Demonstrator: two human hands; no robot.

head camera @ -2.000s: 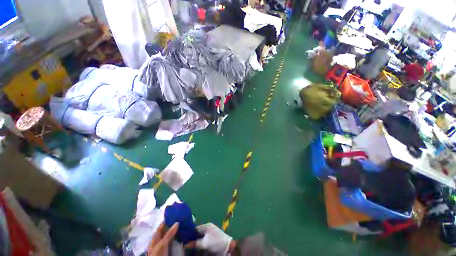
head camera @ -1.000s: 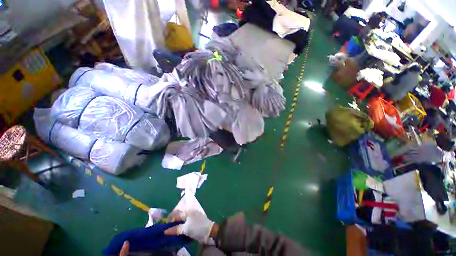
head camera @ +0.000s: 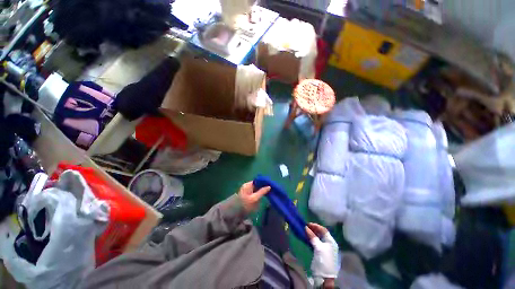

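Note:
A dark blue cloth piece (head camera: pixel 284 210) is stretched in a narrow band between my two hands, low in the middle of the view. My left hand (head camera: pixel 252 195), bare, grips its upper left end. My right hand (head camera: pixel 324 248), in a white glove or wrap with bare fingertips, grips its lower right end. The cloth hangs in the air above the green floor.
An open cardboard box (head camera: pixel 217 132) stands ahead on the left. A round stool (head camera: pixel 313 96) is ahead. Plastic-wrapped bales (head camera: pixel 375 169) lie on the right. A white plastic bag (head camera: pixel 62 226) and red bag (head camera: pixel 116 211) are at the left.
The view has swung left, bringing the box and bags into sight and the bales to the right. The blue cloth is now drawn out between both hands.

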